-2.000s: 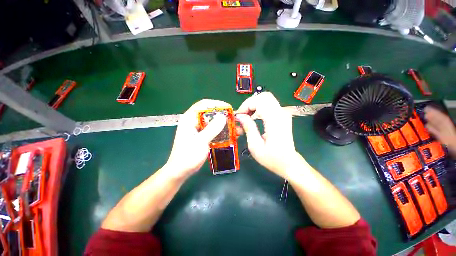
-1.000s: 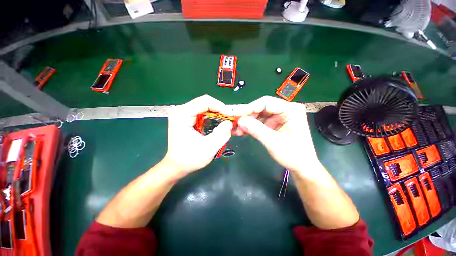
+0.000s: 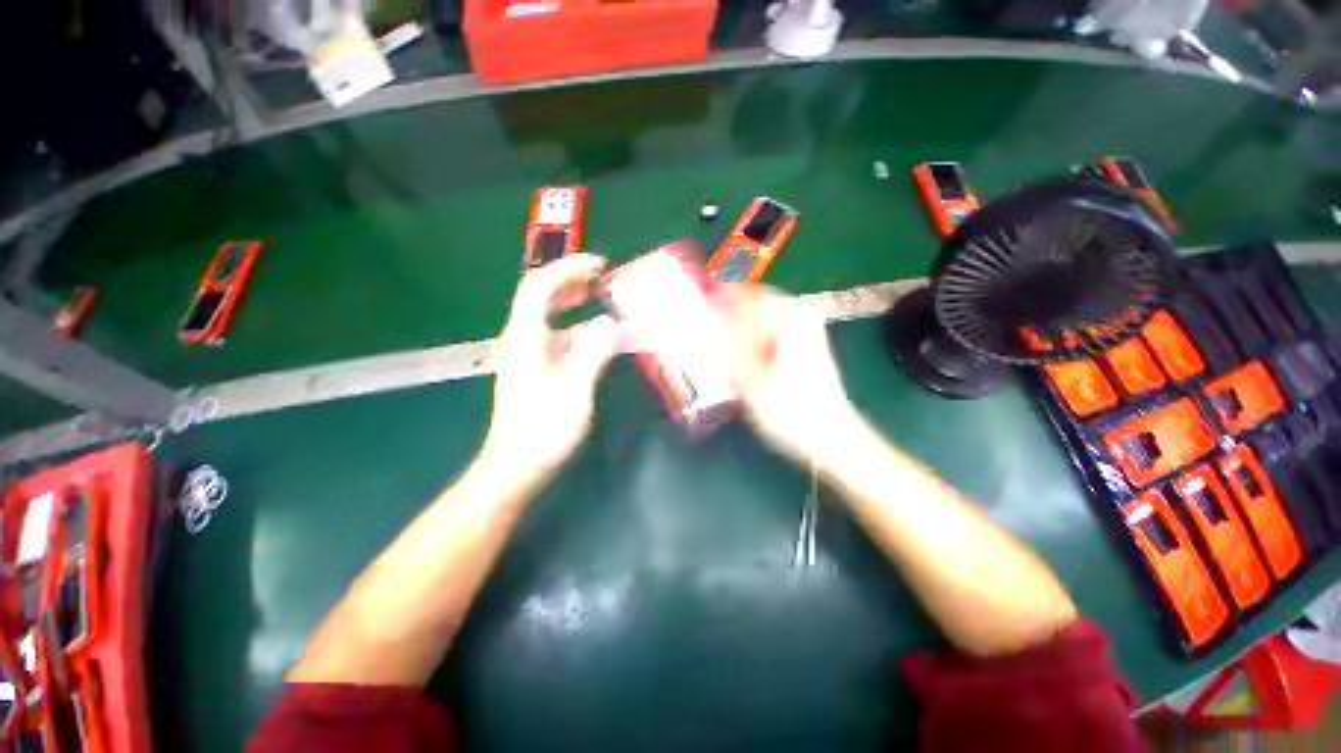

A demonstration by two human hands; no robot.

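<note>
A phone unit (image 3: pixel 674 331) is held above the dark green bench in front of me. It is tilted and blurred, with a red edge and a bright pale face. My right hand (image 3: pixel 780 368) is blurred and grips the phone unit along its right side. My left hand (image 3: pixel 547 361) is at the unit's left, thumb and fingers curled apart; its fingertips are near the left edge, and I cannot tell if they touch it. Thin tweezers (image 3: pixel 806 518) lie on the bench below my right hand.
Phones, including one orange-red phone (image 3: pixel 555 225), lie on the green belt beyond the pale strip (image 3: pixel 353 378). A black fan (image 3: pixel 1052 280) stands at right beside a black tray (image 3: pixel 1081 441) of orange housings. A red bin (image 3: pixel 130 589) and white rings (image 3: pixel 202 497) are at left.
The phone unit has turned and now shows a pale face. My left fingers have opened from around it. The belt phones and the rest of the view have shifted left.
</note>
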